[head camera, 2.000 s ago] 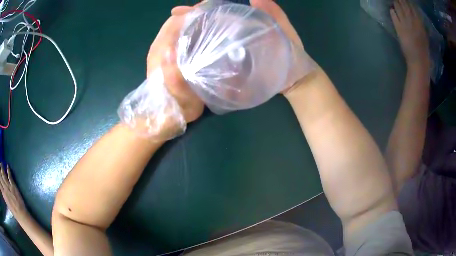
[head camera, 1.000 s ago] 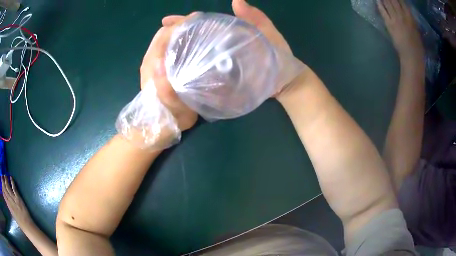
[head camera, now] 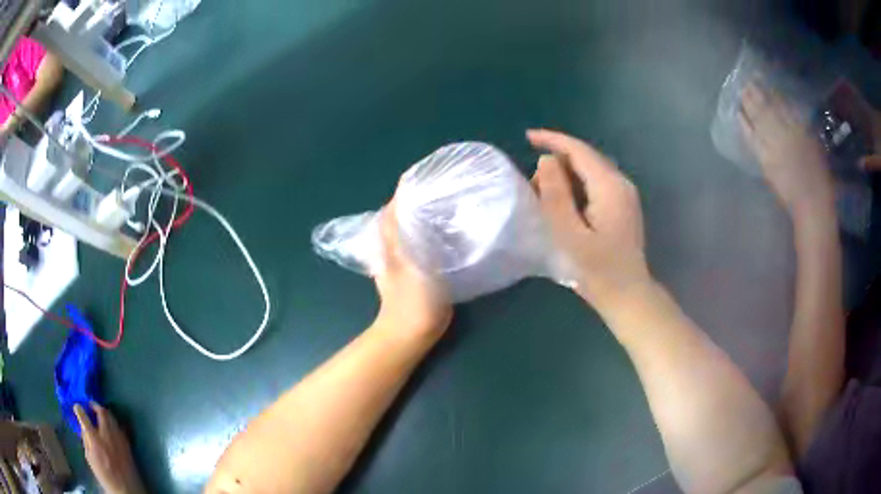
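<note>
A round, whitish clear plastic item [head camera: 464,212] sits inside a thin clear plastic bag over the dark green table. The film is stretched and creased across it. My left hand [head camera: 411,275] holds its left side, with a gathered tail of film [head camera: 346,241] sticking out to the left past the hand. My right hand [head camera: 604,217] is at the right side of the bag, thumb and fingers apart; loose film reaches its palm and wrist. Whether this hand grips the film is hard to tell.
White cable [head camera: 241,246] and red cable [head camera: 124,289] lie tangled at the left beside a power strip [head camera: 72,207]. A neighbour's hand is by a blue cloth [head camera: 77,371] at lower left. Another person's hands work on a clear bag [head camera: 729,121] at upper right. A cardboard box [head camera: 29,453] stands lower left.
The view has shifted, showing more of the left side. The bagged item now shows lower and a different way round. My right hand has drawn back from its far side to its right.
</note>
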